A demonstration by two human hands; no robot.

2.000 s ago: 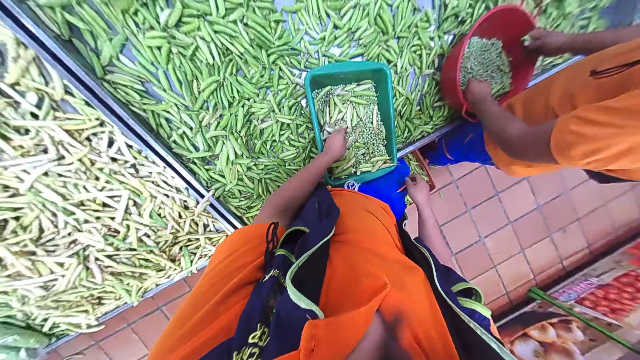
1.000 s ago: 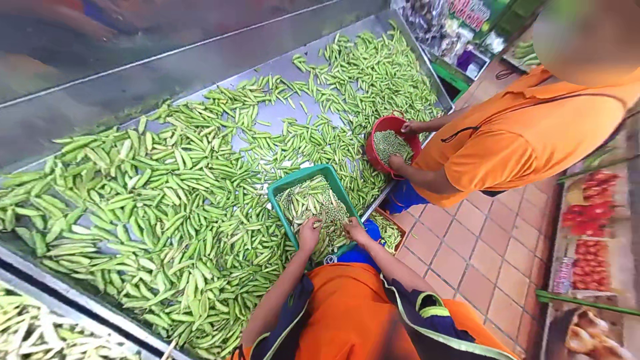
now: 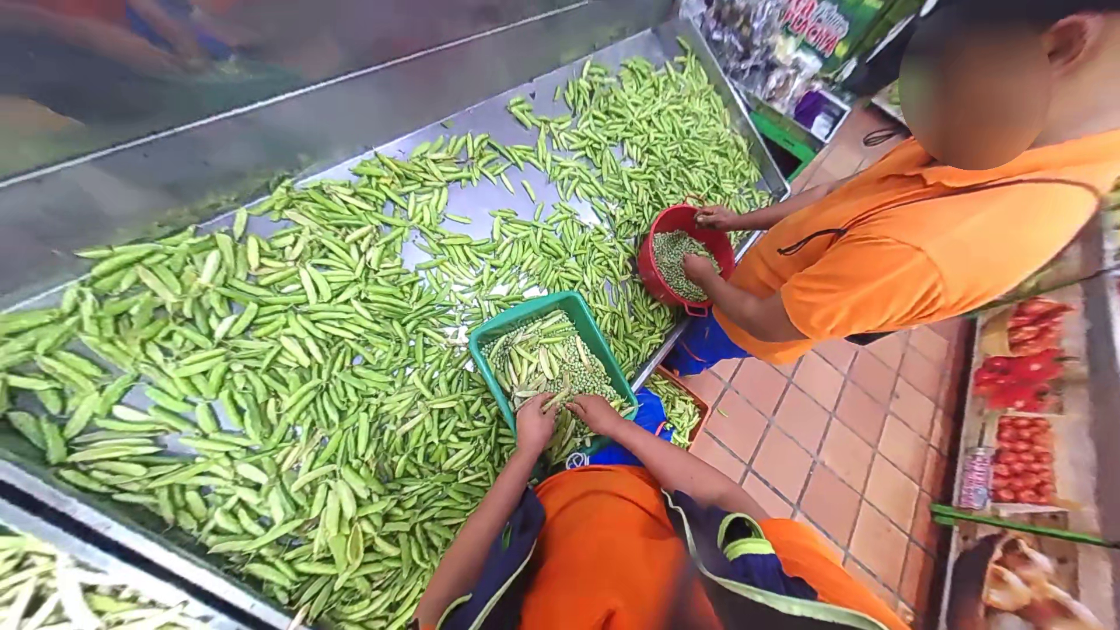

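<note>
A green plastic tub [image 3: 490, 335] with shelled peas [image 3: 588, 372] and pea pods [image 3: 542, 343] stands in front of my body. Over its near side, my left hand [image 3: 535, 423] and my right hand [image 3: 597, 413] are close together, with a pea pod [image 3: 553, 401] between their fingertips. The pod is small and partly covered by the fingers. Many green pea pods [image 3: 289, 350] lie spread on the metal display tray [image 3: 549, 197] around and beyond the tub.
On the right, a co-worker in an orange shirt [image 3: 875, 262] has both hands at a red bucket [image 3: 649, 267] of shelled peas. A crate [image 3: 703, 404] with pods stands below the tray edge. Tomatoes [image 3: 1022, 459] lie at the far right, past the tiled floor [image 3: 801, 437].
Two seconds ago my right hand was low beside the tub; it has come up over the tub to my left hand. The view has shifted a lot.
</note>
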